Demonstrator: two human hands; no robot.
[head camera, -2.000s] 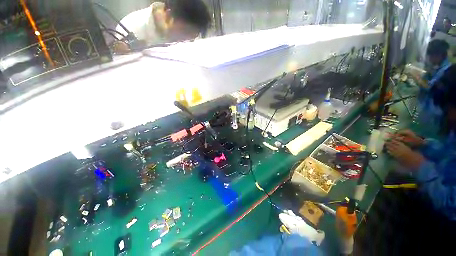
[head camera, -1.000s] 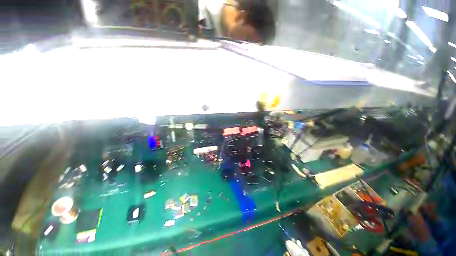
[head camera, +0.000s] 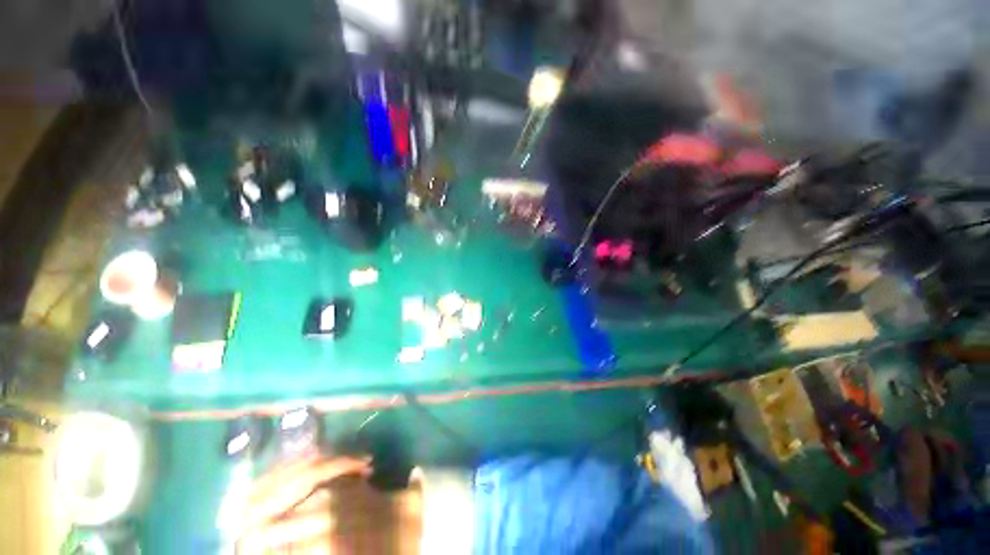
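Note:
A bare hand, by its blue sleeve coming in from the right my right hand (head camera: 326, 507), lies blurred at the bottom edge. Its fingers point left, and whether they hold anything cannot be told. Two small dark pieces with pale labels lie just beyond the fingers, one at the left (head camera: 239, 436) and one nearer the middle (head camera: 295, 421). A black rounded unit with a white label (head camera: 328, 317) lies on the green mat (head camera: 489, 374). My left hand is not in view.
A white roll (head camera: 98, 466) stands at the left front, a copper-pink spool (head camera: 155, 295) behind it. Small silver and yellow rectangles (head camera: 456, 314) lie mid-bench. A blue strip (head camera: 586, 331), parts boxes (head camera: 779, 410), a white crumpled bundle (head camera: 675, 472) and a tan block (head camera: 715, 466) are further right.
The view has swung left and down. The bright shelf has mostly left the picture. The bare hand and the white roll have come into view at the bottom.

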